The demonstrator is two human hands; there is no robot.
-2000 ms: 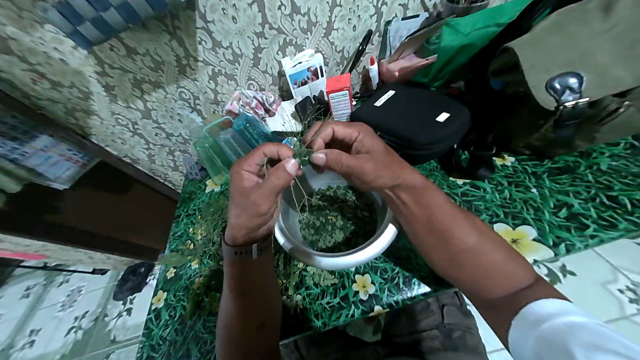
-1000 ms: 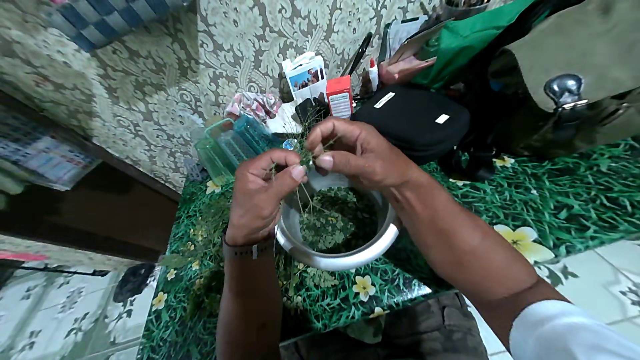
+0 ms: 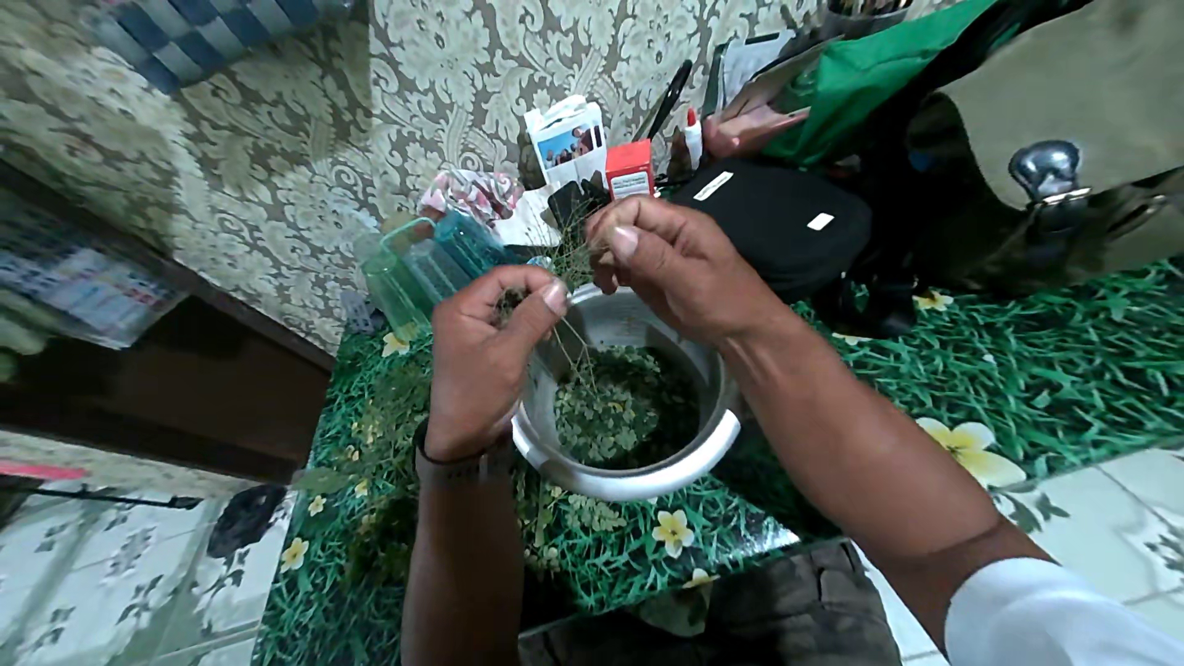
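My left hand (image 3: 490, 356) pinches thin leafy stems (image 3: 578, 347) between thumb and forefinger, at the left side of a metal pot (image 3: 629, 486). Some of these stems hang down over the pot's opening. Above the pot's far rim, my right hand (image 3: 675, 259) has thumb and forefinger closed on fine green sprigs (image 3: 560, 259), which spread between the two hands. Small round green leaves (image 3: 610, 402) lie inside the pot. More leafy stems (image 3: 388, 444) are spread on the table to the left of the pot, partly behind my left wrist.
The table has a grass-and-flower patterned cover (image 3: 962, 370). Behind the pot are green and blue plastic containers (image 3: 407, 277), a red box (image 3: 631, 168), a glue bottle (image 3: 693, 139) and a black case (image 3: 777, 222). An olive bag (image 3: 1045, 120) is at the right, near a patterned wall.
My hands were close together, fingers nearly touching, over the pot's far rim. They are now farther apart, with sprigs between them.
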